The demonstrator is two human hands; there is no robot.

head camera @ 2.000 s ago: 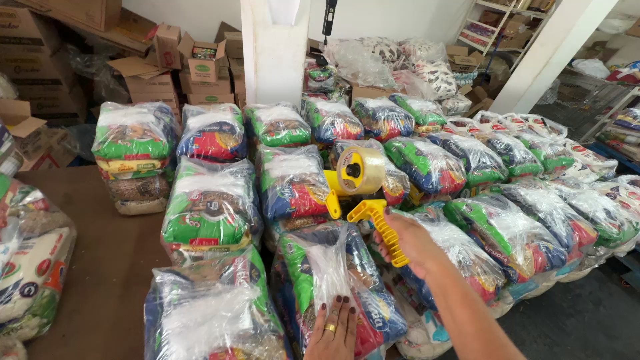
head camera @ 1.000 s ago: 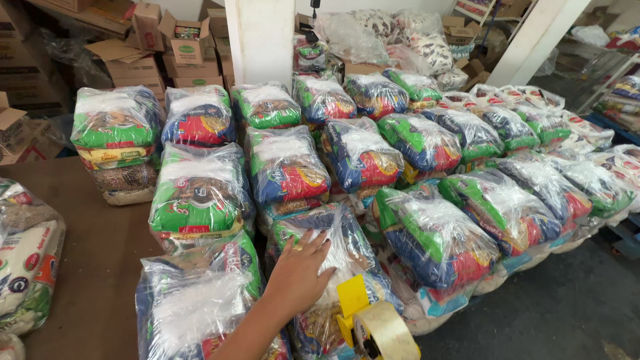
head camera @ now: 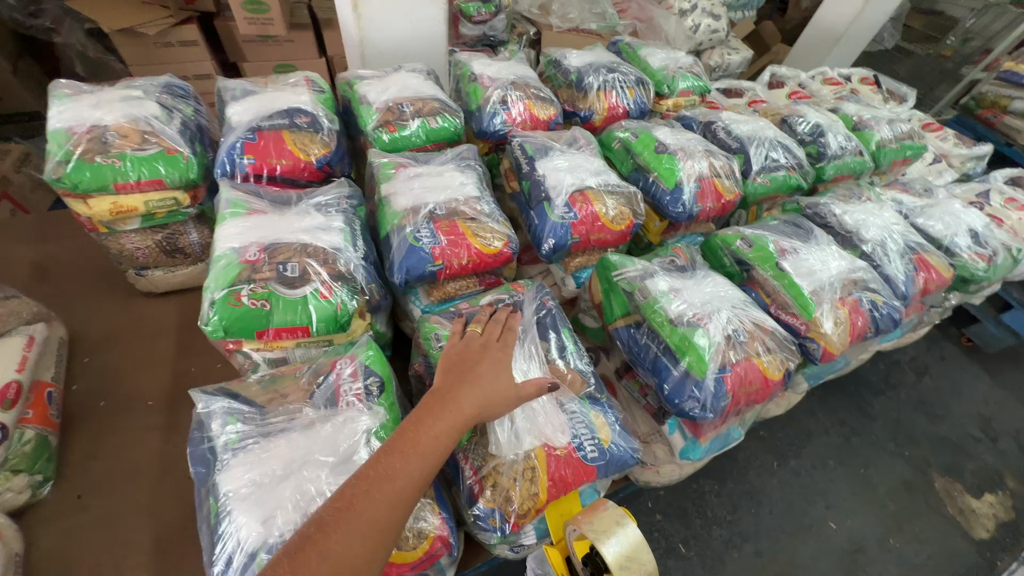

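Observation:
My left hand [head camera: 480, 364] lies flat with spread fingers on a clear plastic bag of packaged food [head camera: 572, 392], over its gathered plastic. A yellow tape dispenser [head camera: 560, 524] with a wide roll of clear tape [head camera: 612, 540] is at the bottom edge, against the near end of that bag. My right hand is out of view below the dispenser. Another filled bag [head camera: 296, 472] lies under my left forearm, and one with a green coffee pack [head camera: 280, 272] sits beyond it.
Rows of similar filled bags [head camera: 696, 328] run back and to the right. More packages [head camera: 28, 400] stand at the left edge of the brown surface [head camera: 128, 360]. A white pillar [head camera: 392, 36] and cardboard boxes [head camera: 160, 40] stand behind. Dark floor [head camera: 840, 464] shows at right.
Two seconds ago my right hand held the yellow dispenser above the bags; it has since come down to the near bag, and that hand has left view. My left hand has reached farther up the bag.

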